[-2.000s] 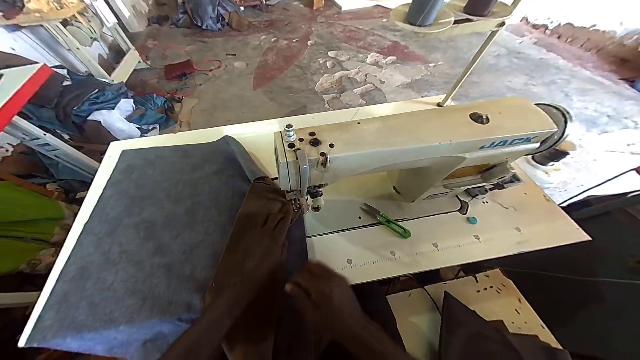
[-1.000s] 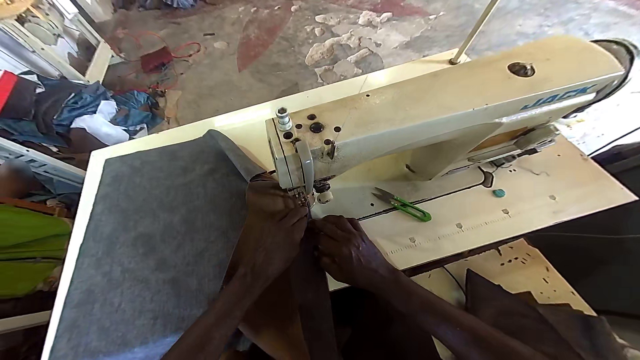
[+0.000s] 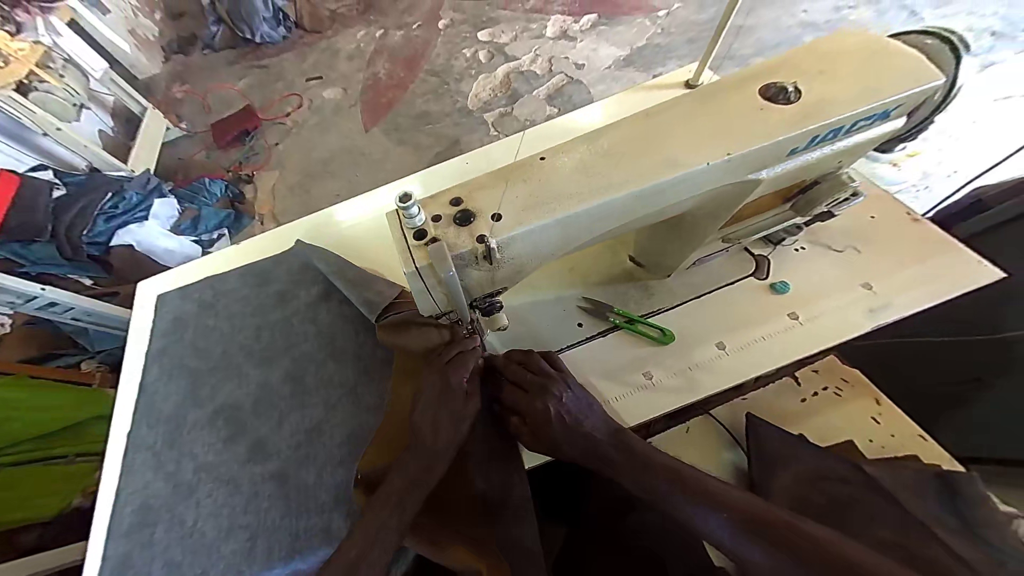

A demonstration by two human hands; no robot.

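A Jack sewing machine [image 3: 656, 152] stands across the table, its presser foot and needle area [image 3: 472, 324] over brown fabric [image 3: 504, 488]. My left hand [image 3: 448, 384] presses on the brown fabric just in front of the foot. Close beside it on the right, my right hand [image 3: 544, 400] has its fingers bent at the fabric's edge; the fingertips are partly hidden. Grey fabric [image 3: 248, 416] lies spread over the left of the table and runs under the brown piece. Green-handled thread snips [image 3: 632, 322] lie on the machine bed, right of the needle area.
A small teal disc [image 3: 780, 287] lies on the bed at right. Dark fabric pieces [image 3: 848, 496] rest on a lower wooden surface at the lower right. A thread stand rod [image 3: 712, 44] rises behind the machine. Heaped clothes [image 3: 120, 216] and green fabric [image 3: 48, 448] are at left.
My right hand has moved up from the lower part of the brown fabric to beside my left hand near the presser foot. The view has come closer to the machine.
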